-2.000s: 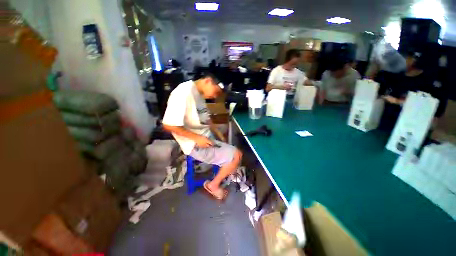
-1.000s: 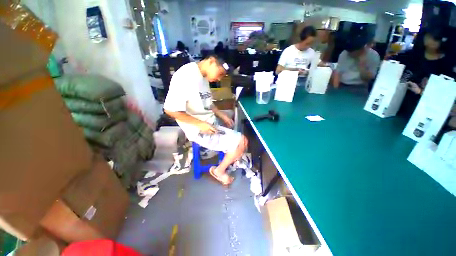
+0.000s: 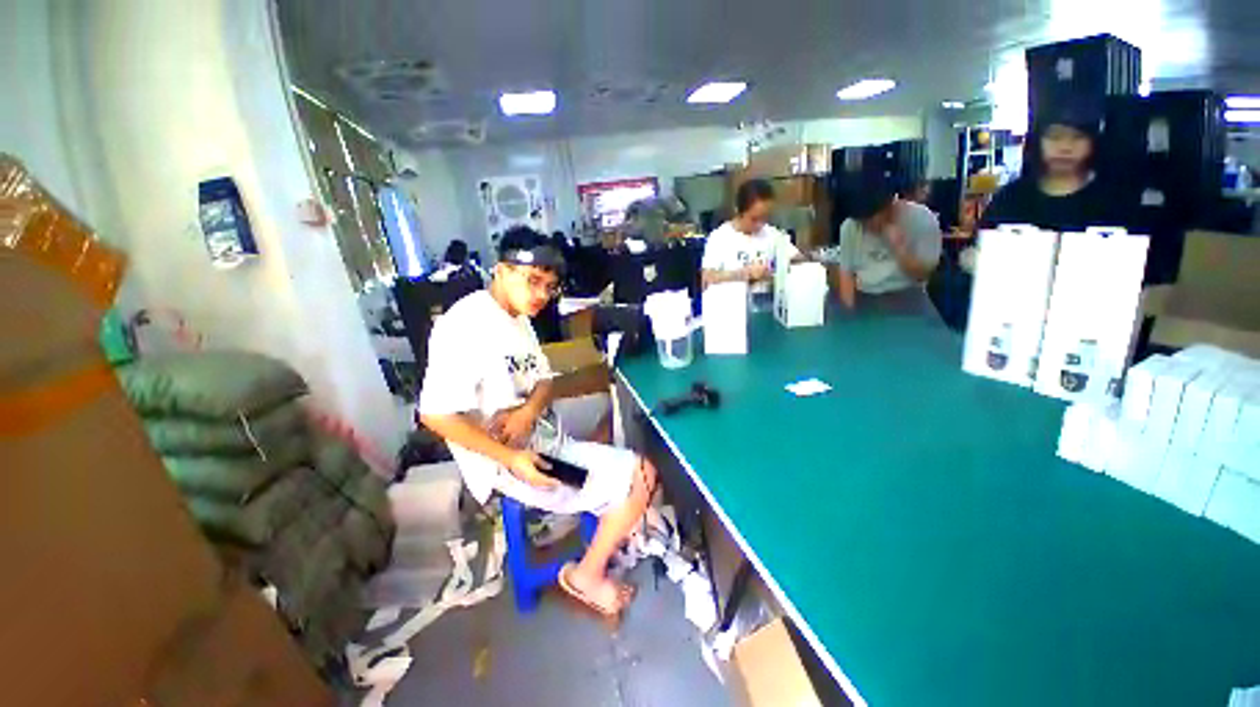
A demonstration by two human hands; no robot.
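Neither of my hands is in the picture. The green-topped table point(image 3: 884, 511) with white edging lies nearest in front of me. Two tall white retail cartons with dark round prints stand upright side by side at its right, one point(image 3: 1010, 307) left of the other point(image 3: 1090, 315). A long row of plain white boxes point(image 3: 1177, 428) lies at the right edge. A small black tool point(image 3: 691, 399) and a small white paper point(image 3: 808, 388) lie on the table. White cartons point(image 3: 726, 318) and a clear container point(image 3: 673, 339) stand at the far end.
A seated person point(image 3: 518, 394) on a blue stool point(image 3: 522, 553) holds a dark phone-like object left of the table. Several people are behind the table. Large brown cartons point(image 3: 104, 511) and stacked green sacks point(image 3: 228, 428) stand at left. An open brown carton point(image 3: 774, 670) is by the near table edge.
The view has shifted and the red patch and arm-like shape at the lower left are gone. The seated person's head has lifted. The two printed cartons now stand close together.
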